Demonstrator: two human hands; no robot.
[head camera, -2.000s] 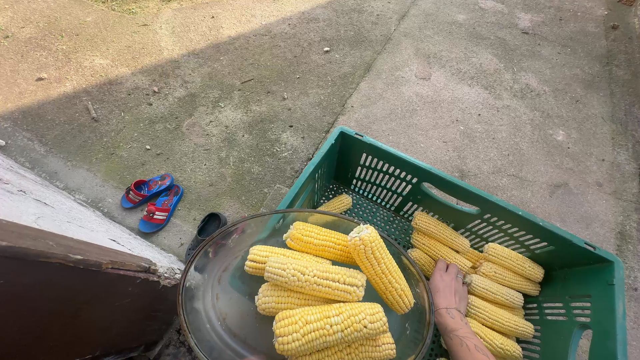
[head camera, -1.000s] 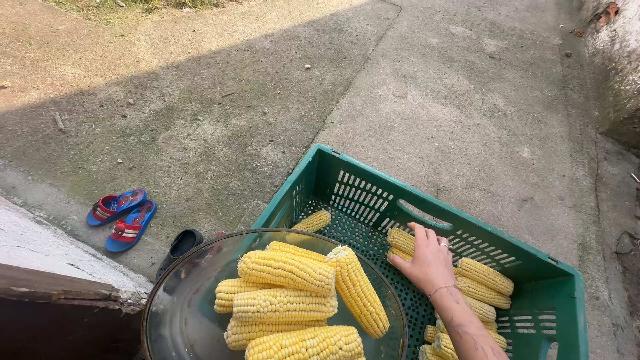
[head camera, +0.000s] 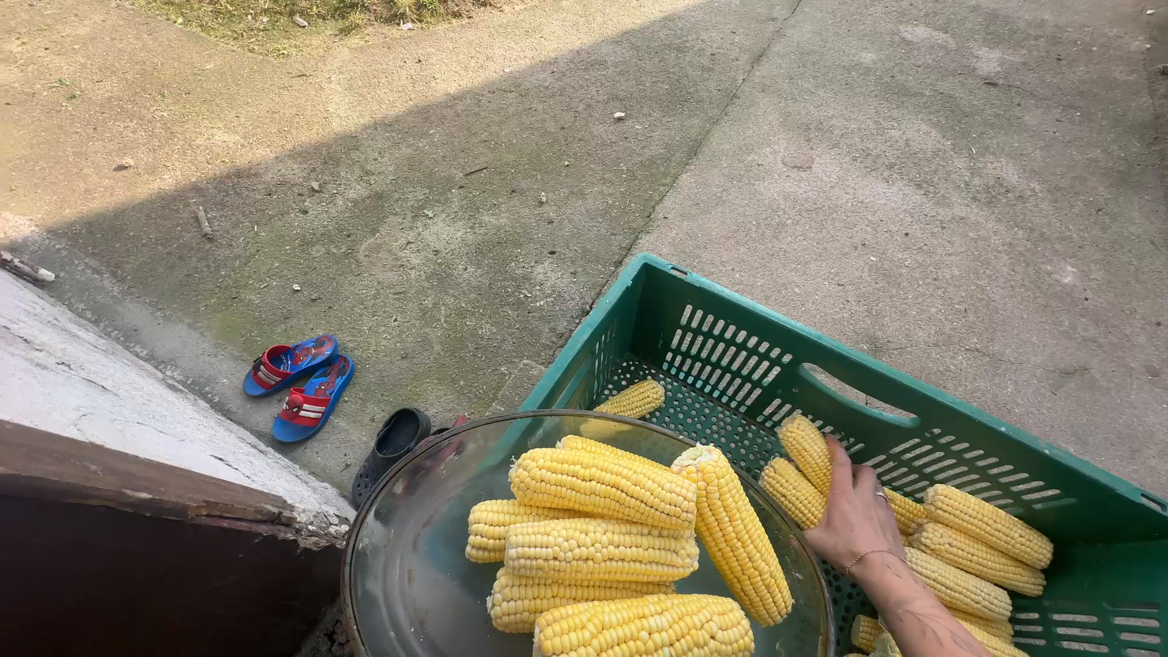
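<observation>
My right hand (head camera: 858, 520), with a ring and a thin bracelet, grips an ear of corn (head camera: 806, 449) inside the green plastic crate (head camera: 744, 310). Another ear (head camera: 791, 493) lies just left of that one, by my fingers. Several husked ears (head camera: 985, 525) rest in the right part of the crate, and one ear (head camera: 631, 400) lies near its left corner. In front of the crate, a clear oval bowl (head camera: 411, 566) overlaps its near side and holds several husked ears (head camera: 602, 488). My left hand is out of view.
Blue and red child's slides (head camera: 310, 401) lie on the concrete ground (head camera: 438, 228) at the left. A dark clog (head camera: 391, 447) is beside the bowl's rim. A white wall (head camera: 137, 392) with a brown wooden edge (head camera: 137, 479) stands at the lower left.
My right hand was among the ears at the right of the crate two seconds ago; it is now at the ears nearer the middle. One ear there has become more upright in my fingers.
</observation>
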